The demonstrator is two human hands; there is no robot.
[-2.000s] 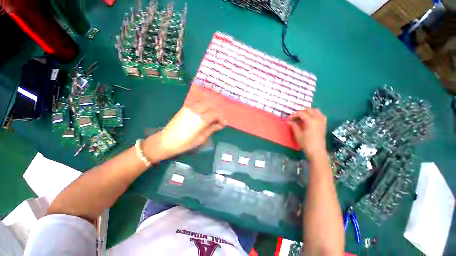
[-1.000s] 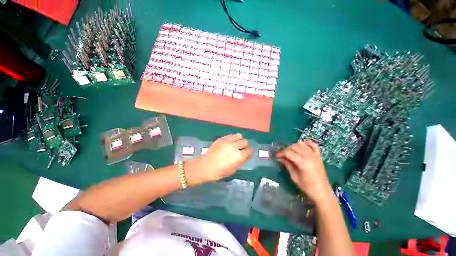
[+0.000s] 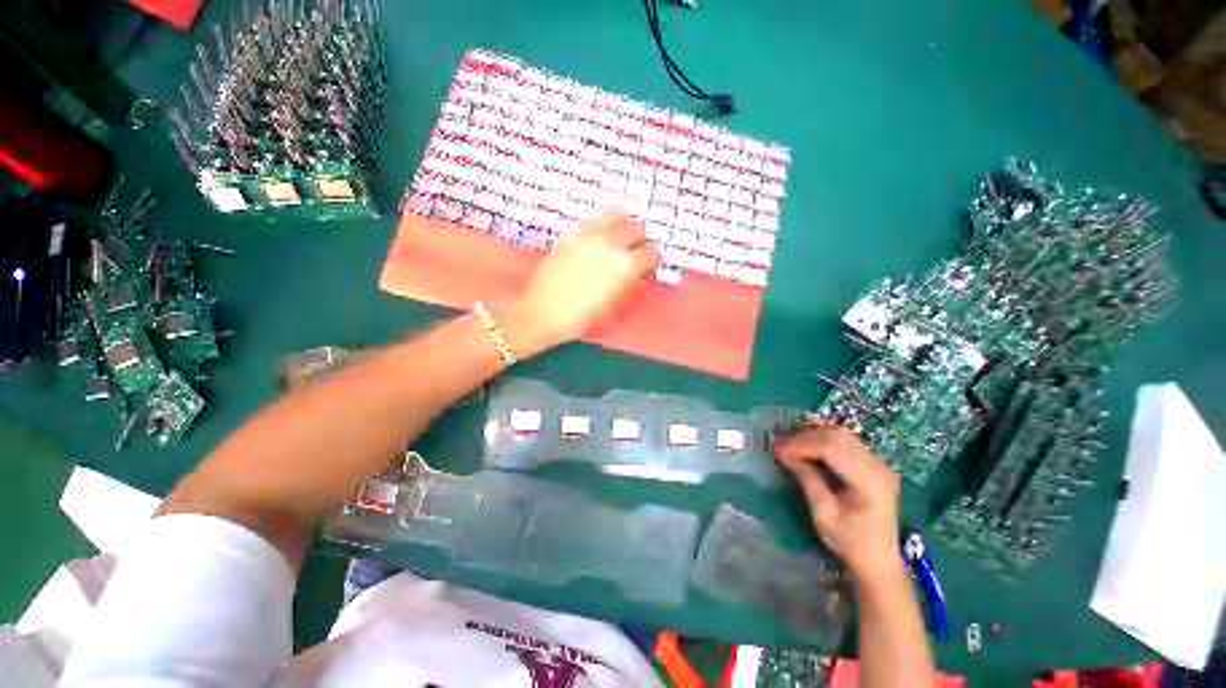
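My left hand [image 3: 589, 280] is over the red sheet [image 3: 672, 329], its fingertips at the lower rows of small white flat pieces [image 3: 578, 148]; whether it grips a piece cannot be told. My right hand [image 3: 836, 487] is at the right end of a clear holder [image 3: 612, 454], with thumb and finger together there; what lies between them is hidden. Several small white pieces with reddish edges [image 3: 625, 430] sit in a row in that holder. Another clear holder [image 3: 565, 534] lies nearer to me, with a shorter, browner one [image 3: 769, 571] to its right.
Circuit boards with upright rods [image 3: 289, 135] stand at the back left, loose boards [image 3: 135, 336] below them. A large board heap [image 3: 1022, 336] is at the right. Blue-handled cutters [image 3: 928, 585] and a white box [image 3: 1167, 524] lie at the right; a black cord [image 3: 679, 61] at the back.
My left hand has moved from the clear holder up to the red sheet. More white pieces now show in the holder's row. My right hand stays near the holder's right end.
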